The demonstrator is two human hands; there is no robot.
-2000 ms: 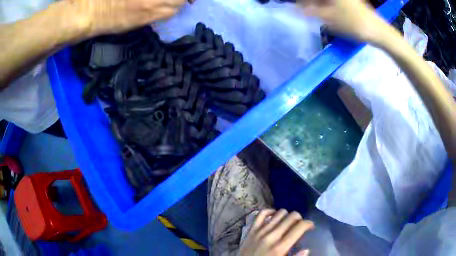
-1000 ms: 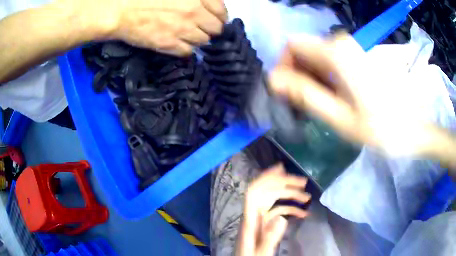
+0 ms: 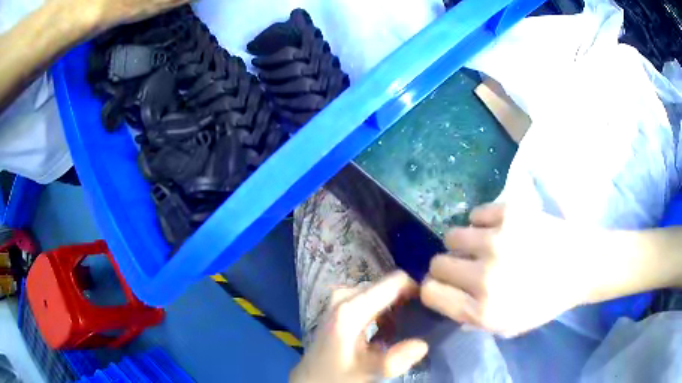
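Black moulded parts (image 3: 202,161) fill the left of a blue tray (image 3: 299,161), some loose and some nested in a row. A shorter nested row (image 3: 299,71) stands beside them on the white liner (image 3: 381,34). My left hand (image 3: 359,329) is at the bottom centre, thumb and fingers around a dark bundle (image 3: 411,322) that looks like black parts. My right hand (image 3: 493,277) reaches in from the right, fingers curled at the same bundle, close to my left fingertips. The bundle is mostly hidden between the hands.
Another person's forearm (image 3: 45,45) crosses the top left over the tray. Green work surface (image 3: 441,153) with a tan strip (image 3: 505,112) lies right of the tray. White plastic (image 3: 598,142) drapes at right. A red stool (image 3: 71,295) stands on the floor at lower left.
My right hand has moved from above the tray down to my left hand, carrying dark parts. The right nested row looks shorter. The other person's hand has drawn back toward the upper left.
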